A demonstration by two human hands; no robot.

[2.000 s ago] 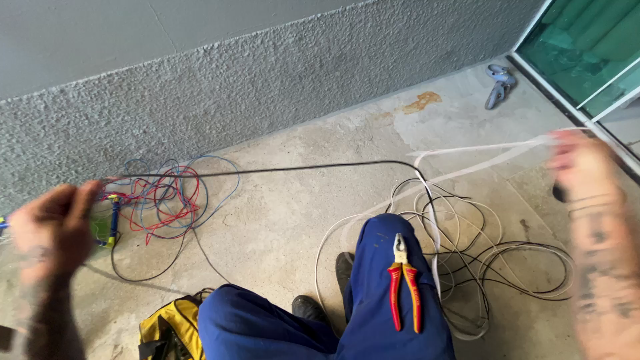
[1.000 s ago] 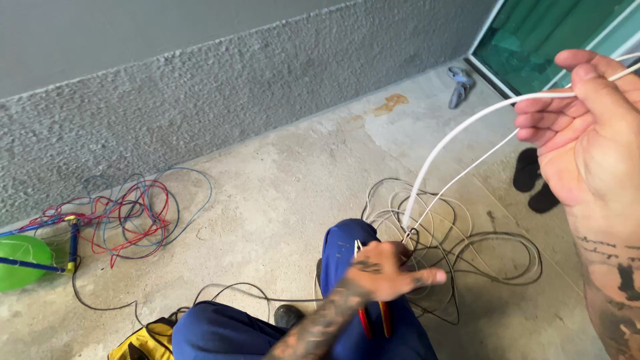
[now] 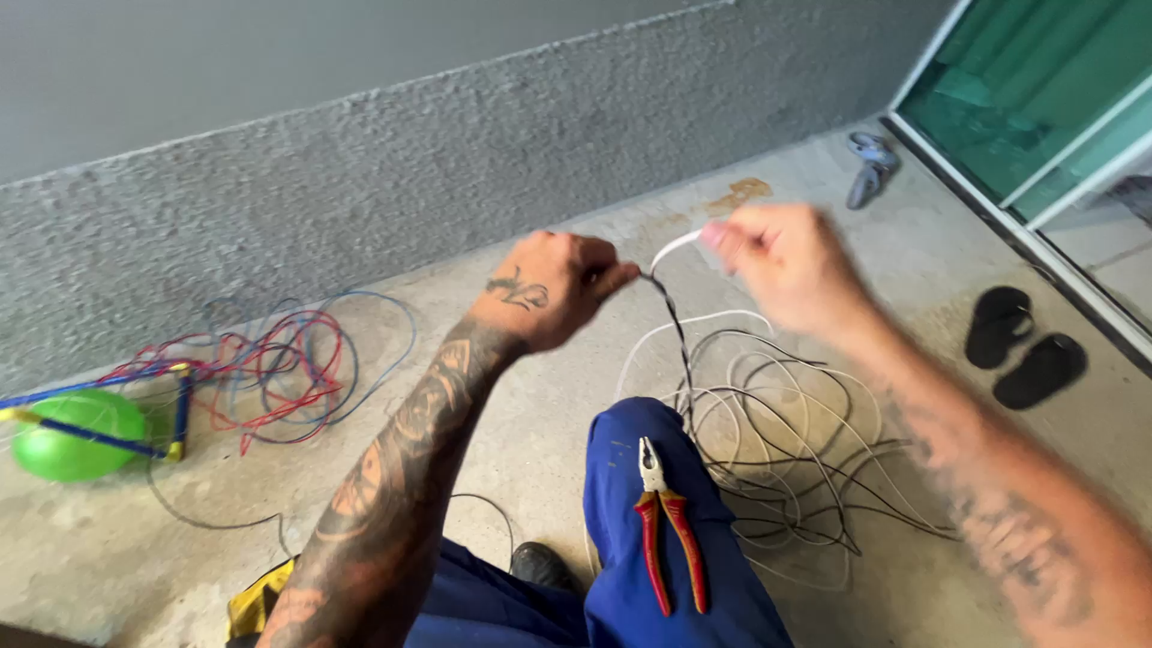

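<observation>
My left hand (image 3: 562, 283) pinches a black wire near the middle of the view. To its right, my right hand (image 3: 783, 265), slightly blurred, grips a white wire (image 3: 675, 245) between thumb and fingers. Both wires meet just below and between the hands, and a twisted black and white pair (image 3: 679, 346) hangs from there behind my knee. Loose loops of black and white wire (image 3: 792, 432) spread over the floor to the right. Combination pliers with red and yellow handles (image 3: 666, 531) lie on my blue-trousered thigh, jaws pointing away from me, touched by neither hand.
Tangled red and blue wires (image 3: 306, 378) lie by the rough grey wall (image 3: 378, 180). At left are a green balloon (image 3: 81, 435) and a blue tubular frame with yellow joints (image 3: 183, 414). Black flip-flops (image 3: 1039, 369), grey sandals (image 3: 871, 171), a glass door (image 3: 1035, 99) and a yellow bag (image 3: 256, 603) surround me.
My left hand has risen from beside my knee, uncovering the pliers. My right hand has come down and inward from the upper right. A second ago it had white wire over its spread fingers.
</observation>
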